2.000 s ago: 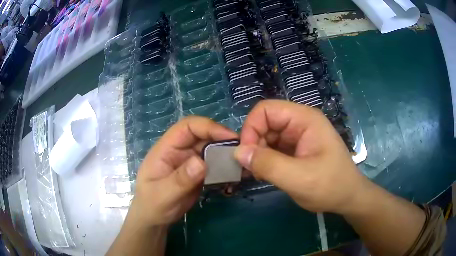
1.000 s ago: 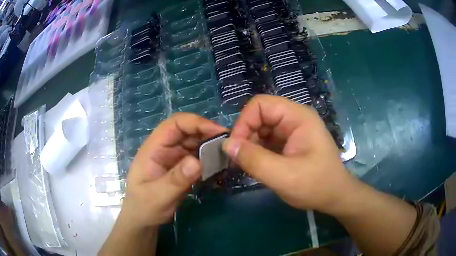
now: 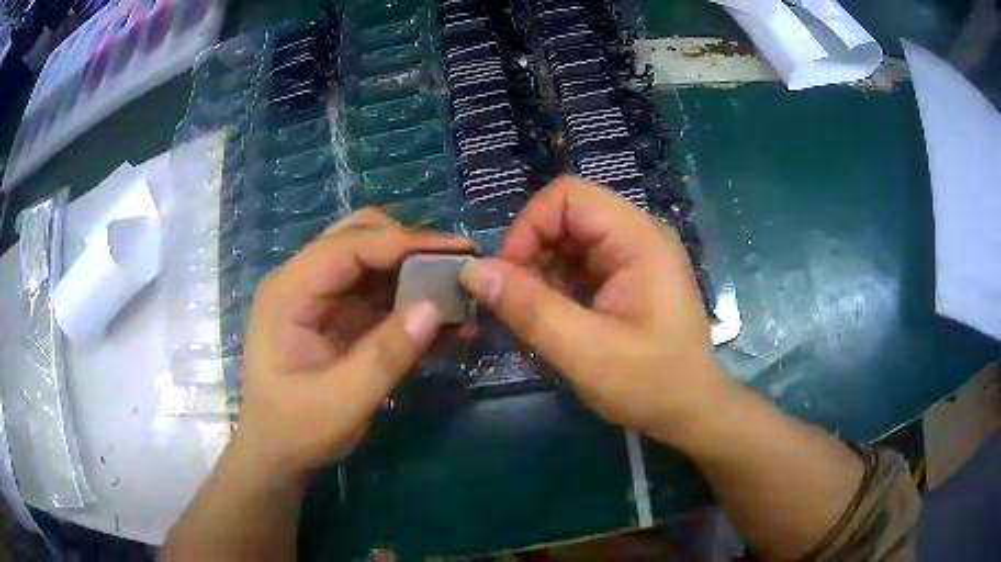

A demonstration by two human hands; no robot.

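A small module with a matt grey pad [image 3: 435, 285] covering its upward face is held above the near edge of the clear blister tray [image 3: 296, 198]. My left hand [image 3: 329, 329] grips it from the left, thumb on the lower part of the grey face. My right hand [image 3: 598, 307] pinches its upper right corner between thumb and index finger. The module's underside and leads are mostly hidden by the fingers. Black modules [image 3: 483, 126] with thin white edge lines stand in dense rows in the tray, with dark leads on their right.
A crumpled white liner [image 3: 110, 263] and a long shiny clear strip [image 3: 44, 362] lie on the white sheet at left. A pale partitioned tray [image 3: 99, 77] is at upper left. White paper lies at upper right [image 3: 807, 38] and far right [image 3: 957, 187].
The view has shifted, so tray and bench sit further left and higher. The grey-faced module, tilted a second ago, now faces the camera more flatly. Both hands keep their hold.
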